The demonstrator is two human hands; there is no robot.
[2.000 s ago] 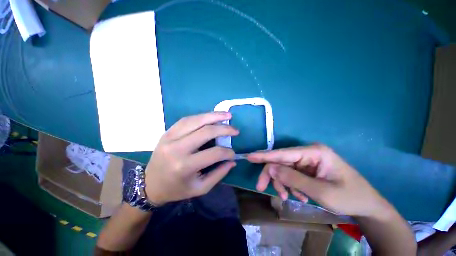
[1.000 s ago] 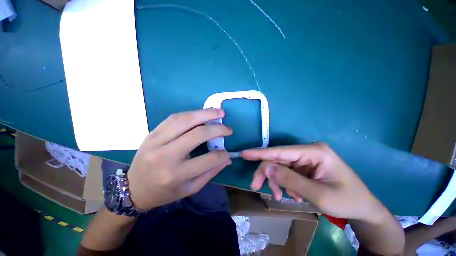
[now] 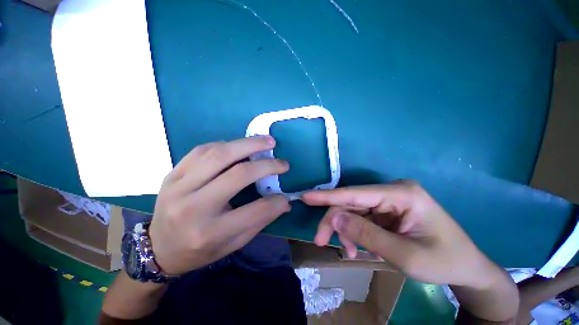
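Note:
A white rounded-square plastic frame [image 3: 333,146] lies near the front edge of the green bench, its wide side to the left. My left hand [image 3: 219,197] holds that wide side, fingertips on it; a watch is on the wrist. My right hand [image 3: 387,222] has its index fingertip at the frame's near edge, beside the left fingertips; its other fingers are curled with nothing visible in them. A tiny pale piece [image 3: 296,196] shows between the two hands' fingertips. A thin pale wire [image 3: 286,43] runs from the back to the frame's far right corner.
A white sheet [image 3: 108,95] lies left of the frame. Another wire piece [image 3: 345,16] lies at the back. Below the bench are a left carton [image 3: 63,238] and a middle carton [image 3: 381,295]. Brown cardboard [image 3: 559,127] stands at right. Another person's forearm [image 3: 546,297] shows at lower right.
The view has shifted, so the white sheet shows further left. The frame sits slightly more left and tilted. My right index fingertip stays at its near edge; both hands keep nearly the same pose.

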